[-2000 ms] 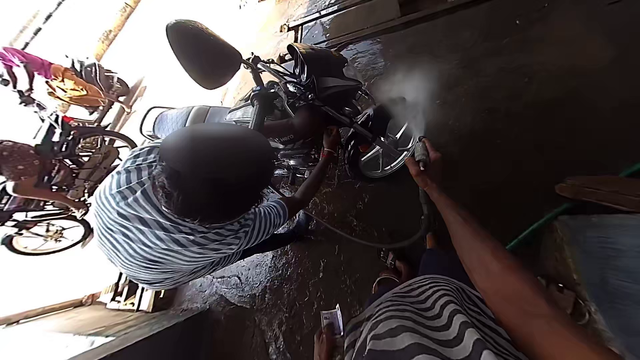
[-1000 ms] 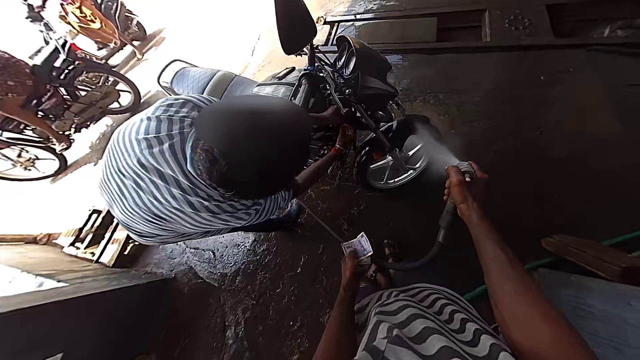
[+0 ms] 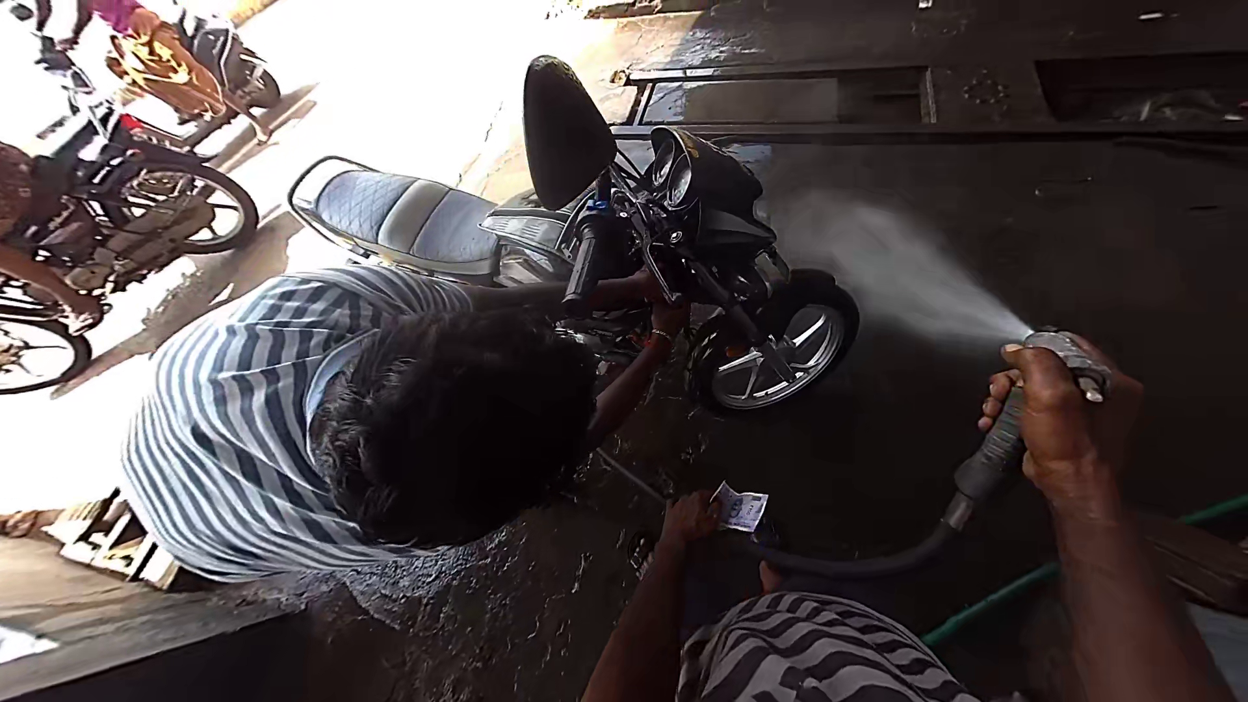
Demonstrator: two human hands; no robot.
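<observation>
My right hand (image 3: 1058, 419) grips a pressure-washer spray gun (image 3: 1004, 439), and a fan of water leaves its nozzle toward the front of a motorcycle (image 3: 721, 224). A black hose (image 3: 858, 565) runs from the gun's lower end past my legs. Low in the middle, my left hand (image 3: 692, 517) holds a banknote or printed slip of paper (image 3: 741, 507) by one edge. The motorcycle's front wheel (image 3: 775, 356) lies between my hands and farther off. A person in a striped shirt (image 3: 283, 419) bends over beside the motorcycle, both arms reaching to its front part.
Other motorcycles (image 3: 156, 214) with people by them stand in bright light at the upper left. A green hose (image 3: 994, 604) crosses the floor at the lower right, near a dark wooden piece (image 3: 1189, 561). A wooden crate-like thing (image 3: 117, 541) is at the left.
My left hand with the paper has come up from the bottom edge since the first frame. The spray, earlier at the front wheel, now passes nearer the headlight.
</observation>
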